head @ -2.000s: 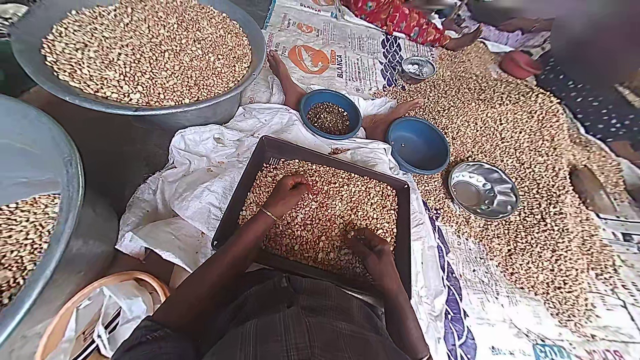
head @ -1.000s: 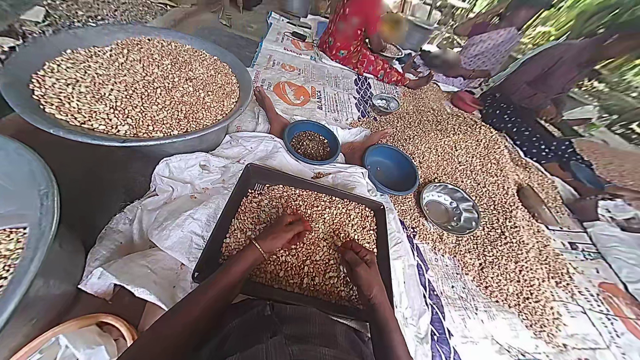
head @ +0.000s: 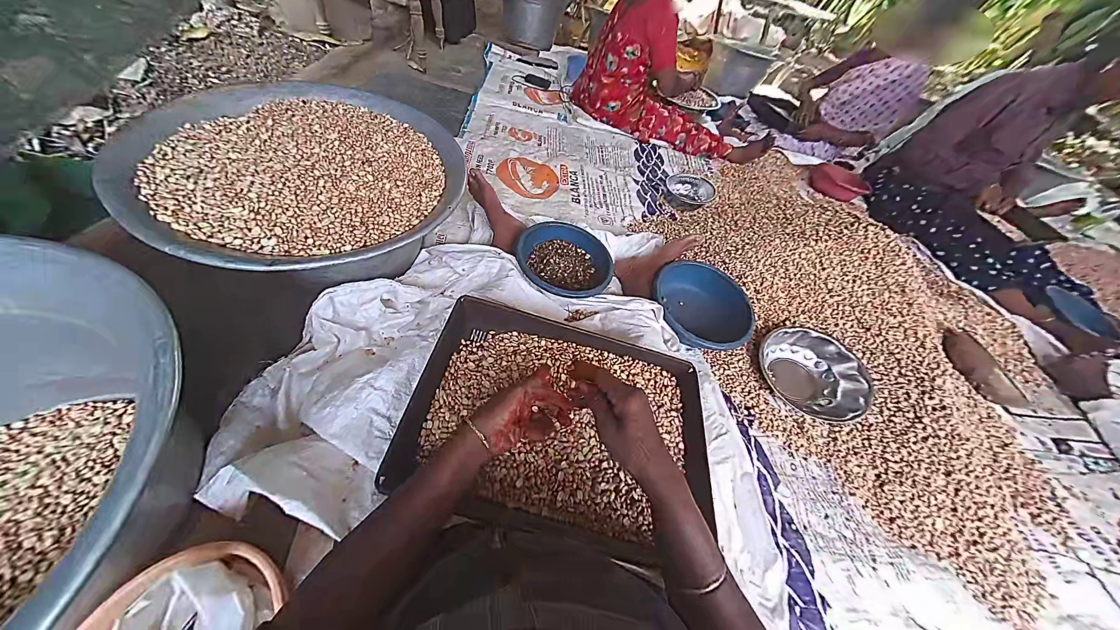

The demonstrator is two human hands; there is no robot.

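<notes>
A black rectangular tray (head: 700, 437) lies before me, spread with shelled nuts or beans (head: 560, 481). Above its middle, my left hand (head: 528, 409) is turned partly palm up, fingers curled, with reddish stains and small bits on it. My right hand (head: 619, 411) meets it at the fingertips; whether it pinches a piece is too small to tell. Beyond the tray, a blue bowl (head: 565, 258) holds dark small pieces. Right of it sits another blue bowl (head: 704, 304), with no contents visible. A white sack cloth (head: 350, 376) lies under the tray.
Two large metal basins, one upper left (head: 420, 245) and one at the left edge (head: 157, 350), hold more kernels. A steel bowl (head: 815, 374) rests by a wide heap of kernels (head: 875, 455). An orange-rimmed tub (head: 262, 560) stands lower left. Several people sit beyond, at upper right.
My hands, apart over the kernels in both earlier frames, have come together above the tray. My left palm has turned upward. The view has shifted, showing more of the upper surroundings than two seconds ago.
</notes>
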